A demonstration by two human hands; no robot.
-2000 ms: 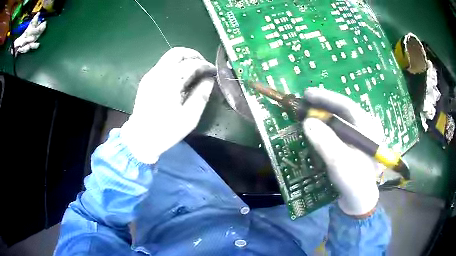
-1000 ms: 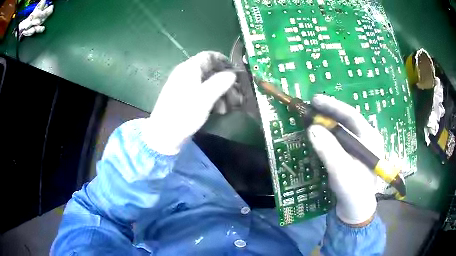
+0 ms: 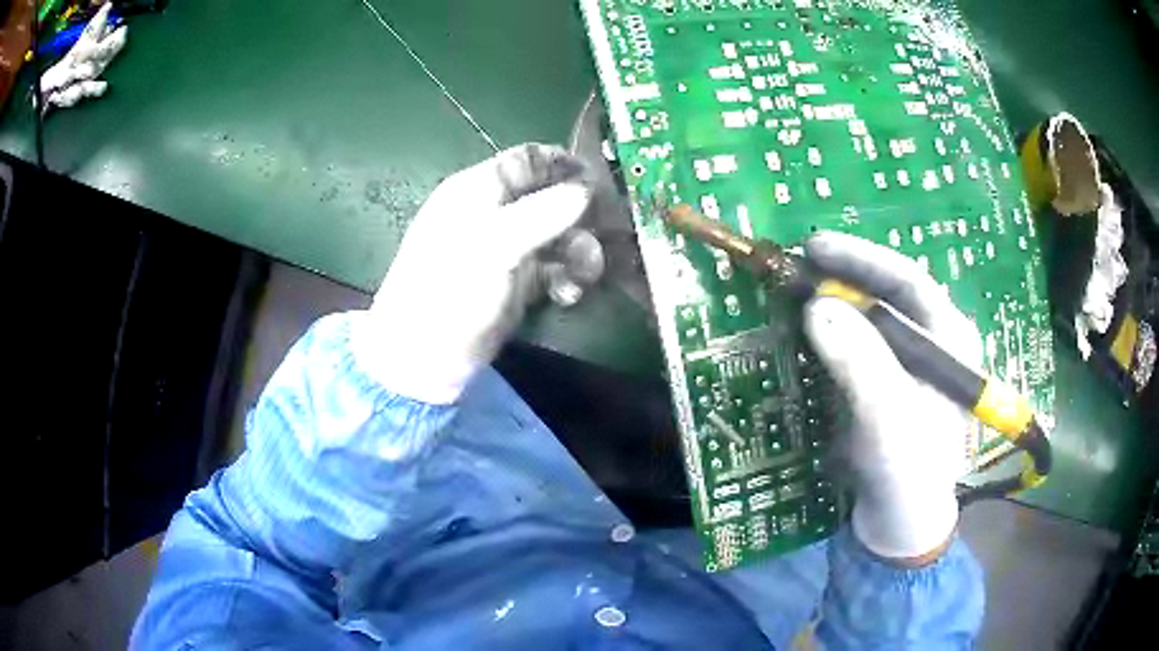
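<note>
The large green circuit board (image 3: pixel 864 178) lies on the mat, its near corner over my lap. My right hand (image 3: pixel 890 369), in a white glove, holds the soldering iron (image 3: pixel 921 350) like a pen. The iron's tip points up-left at the board's left edge strip; exact contact is hard to tell. My left hand (image 3: pixel 489 248), in a white glove with dark fingertips, is closed just left of the board. The thin solder wire (image 3: pixel 435 79) runs from the mat into its fingers. The wire's free end is not clearly visible.
A clear-grey disc (image 3: pixel 619 229) lies partly under the board's left edge. At right are a yellow round holder (image 3: pixel 1063 165) and a black tray (image 3: pixel 1074 274) with crumpled white cloth (image 3: pixel 1107 261). At far left are a white glove (image 3: pixel 84 61) and coloured tool handles.
Since two seconds ago the board has shifted and turned slightly, and my left hand has moved right. The short wire end seen at the iron's tip earlier is no longer visible.
</note>
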